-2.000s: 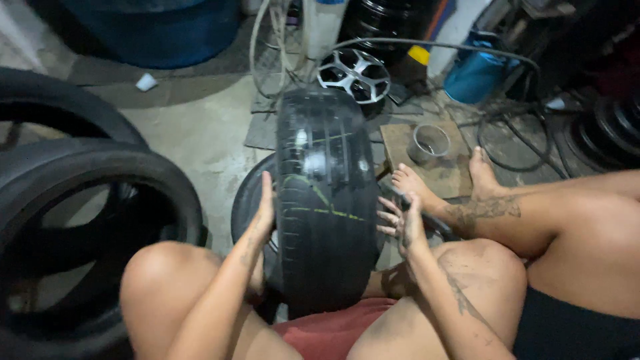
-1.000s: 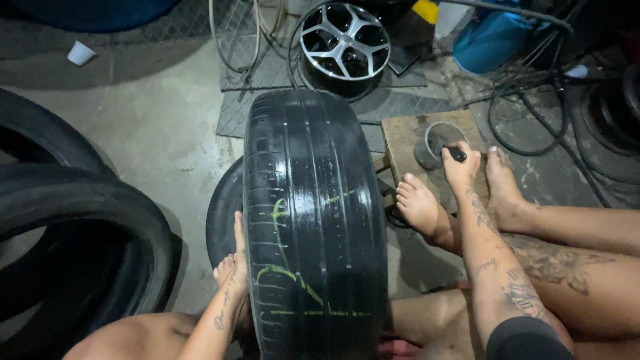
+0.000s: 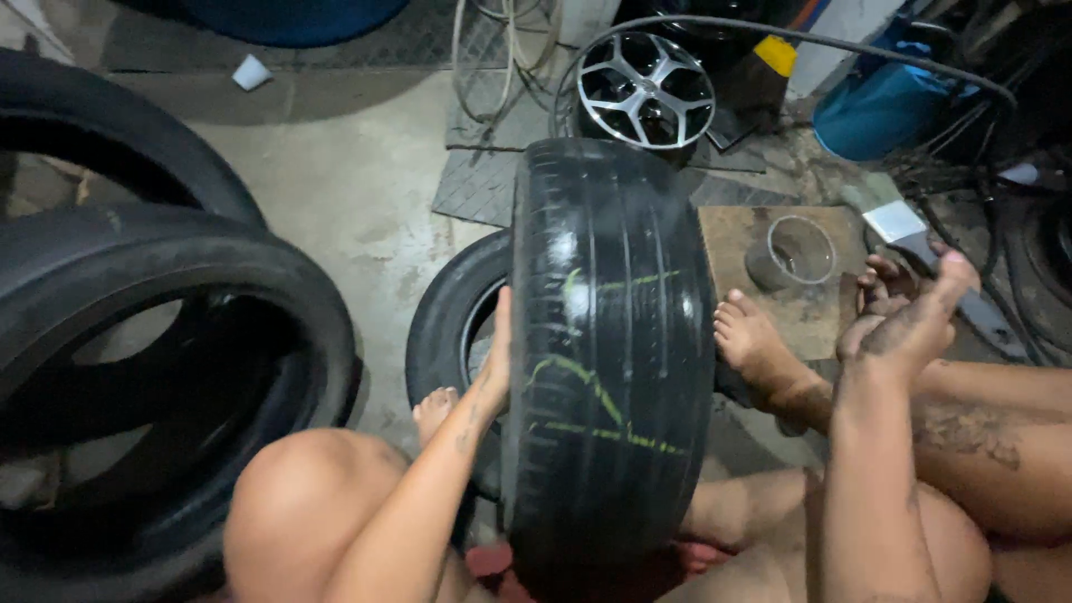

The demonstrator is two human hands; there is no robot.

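Observation:
A black rubber tire (image 3: 611, 335), wet-looking and marked with yellow-green lines, stands upright between my legs. Flat against its left side rests my left hand (image 3: 500, 352), its fingers partly hidden by the tire. To the right of the tire, my right hand (image 3: 913, 301) is raised, palm up and darkly stained, with a paintbrush (image 3: 896, 222) held in it, the bristles pointing up and left. A clear plastic cup (image 3: 791, 251) with a little dark matter inside sits on a wooden board (image 3: 729, 230), just left of the brush.
Large tires (image 3: 318, 335) lie at the left, and another tire (image 3: 435, 335) lies behind the upright one. An alloy wheel (image 3: 646, 90), hoses (image 3: 796, 33) and a blue container (image 3: 875, 113) are farther off. Another person's leg and foot (image 3: 749, 335) reach in from the right.
One second ago my right hand was at the cup on a dark handle; now it is raised to the right of the cup with the brush in view.

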